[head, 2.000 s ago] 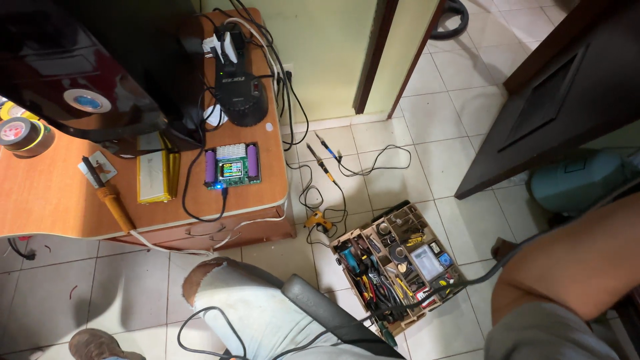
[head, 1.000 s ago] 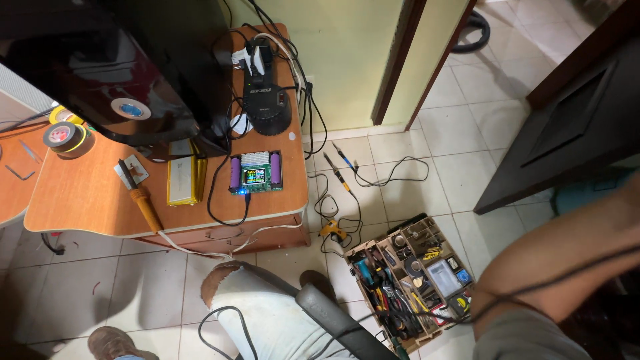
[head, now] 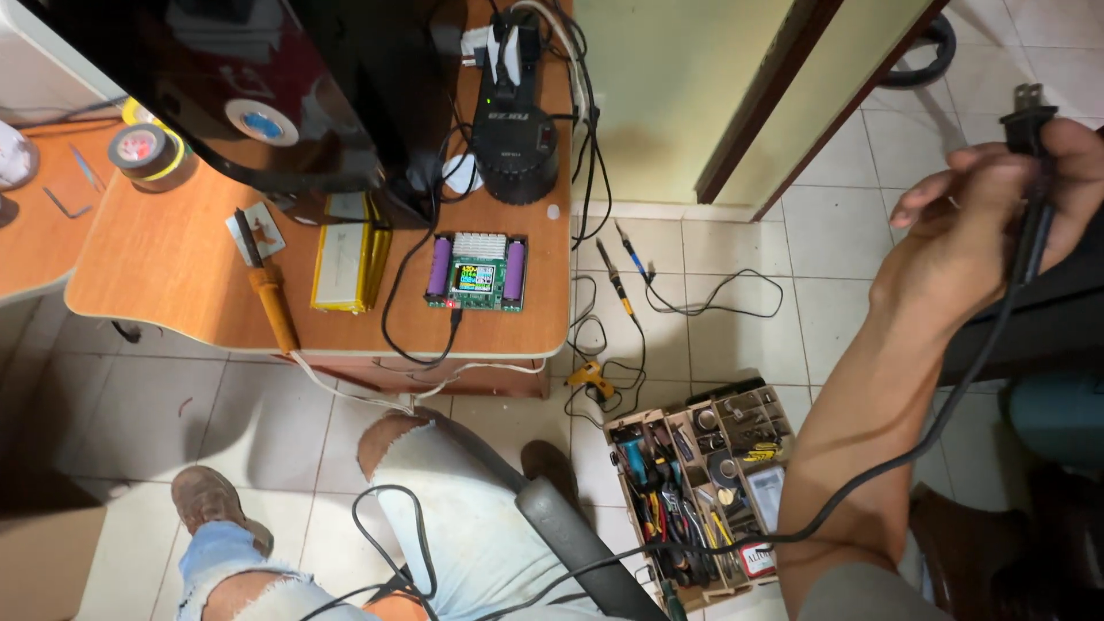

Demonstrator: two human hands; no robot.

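Observation:
My right hand, raised at the right, holds a black two-prong power plug with its prongs pointing up. From it a black cord runs down past my forearm and across my lap. My left hand is out of view. A green circuit board with two purple cells and a lit display lies on the wooden desk, a black cable plugged into its lower edge. To its left are yellow-edged flat battery packs and a soldering iron with an orange-brown handle.
A black voltage regulator with plugs in it sits at the desk's back, beside a black monitor. Tape rolls are at the left. On the tiled floor lie thin irons, a yellow glue gun and a full tool organizer. A chair armrest crosses beside my leg.
My right hand with the plug has come into view at the right; earlier only the arm showed. The light at the board's lower left has turned from blue to red.

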